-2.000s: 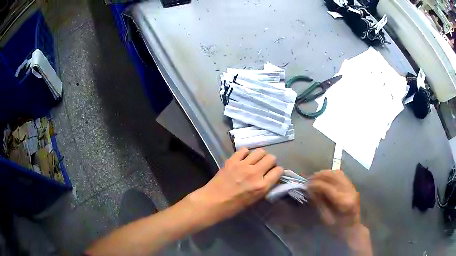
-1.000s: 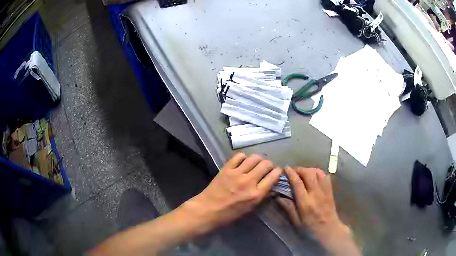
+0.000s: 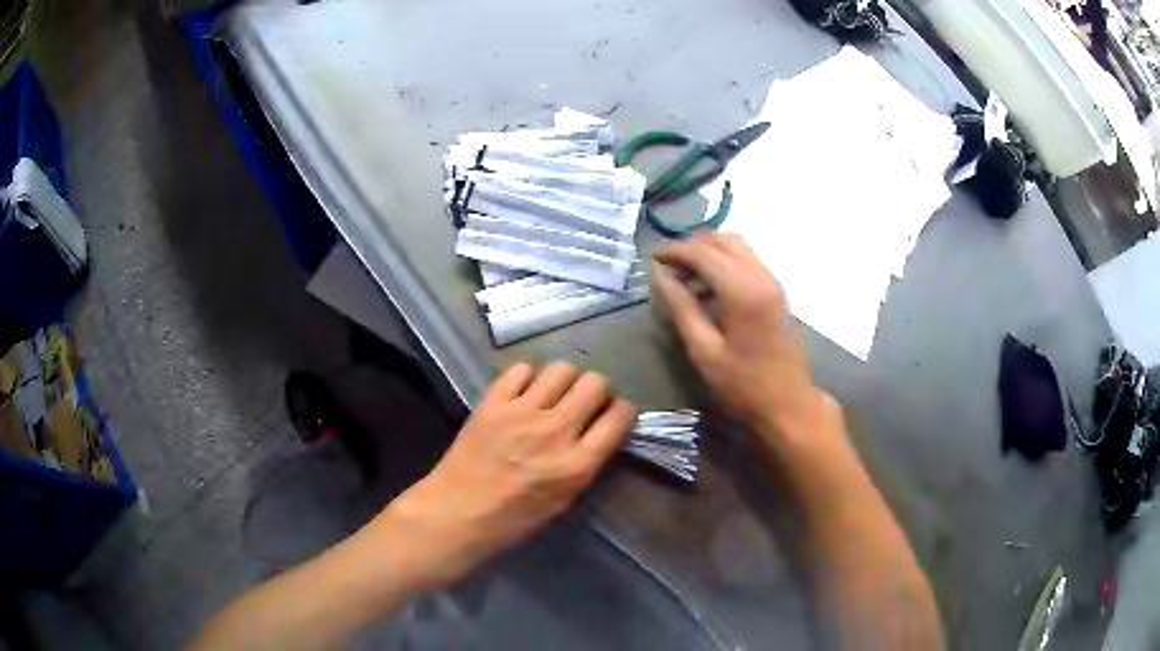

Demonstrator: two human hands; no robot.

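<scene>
My left hand [image 3: 541, 432] is closed around a small stack of white-grey strips [image 3: 669, 445]; their fanned ends stick out to the right, at the table's near edge. My right hand [image 3: 731, 318] is raised at the right of a larger pile of white strips with dark ends [image 3: 553, 216]. Its fingers are curled beside the pile's lower right corner; whether they pinch anything is not clear. Green-handled scissors [image 3: 693, 178] lie open between the pile and the paper sheets.
White paper sheets [image 3: 846, 178] lie right of the scissors. Black bundles with white tags [image 3: 999, 172] and a dark fabric scrap [image 3: 1030, 397] are at the right. A shiny metal tool [image 3: 1046, 613] is at the lower right. Blue crates [image 3: 64, 509] stand on the floor at left.
My right hand has left the small stack and moved up to the large pile. My left hand keeps hold of the stack. The view has shifted, so the table things appear farther left and higher.
</scene>
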